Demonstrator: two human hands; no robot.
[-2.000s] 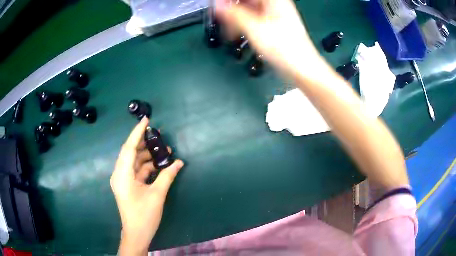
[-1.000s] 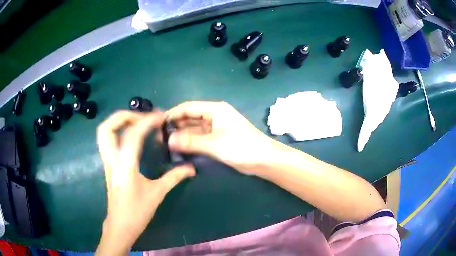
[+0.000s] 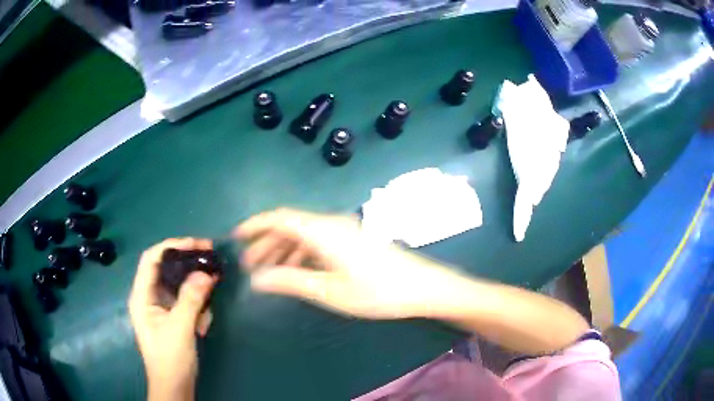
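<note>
My left hand [image 3: 168, 313] holds a glossy black plug [image 3: 188, 269] lying sideways between thumb and fingers at the lower left. My right hand [image 3: 313, 262] is just to its right, blurred, fingers apart and curled, with no plug seen in it; a gap shows between it and the held plug. Several more black plugs stand or lie on the green bench, one group at the left [image 3: 82, 225] and a looser group at upper middle [image 3: 339, 146]. A white ragged cloth [image 3: 427, 207] lies right of my right hand.
A grey-silver tray [image 3: 235, 59] with black parts is at the top. A second, long white cloth [image 3: 534, 145] lies at right near a blue bin [image 3: 575, 63], a clear bottle [image 3: 632, 37] and a thin stick [image 3: 622, 133]. Black cases [image 3: 19, 352] are at the left edge.
The view has shifted, so bench items sit lower and further left. My hands, together a second ago, are now apart. The plug is turned sideways in my left hand.
</note>
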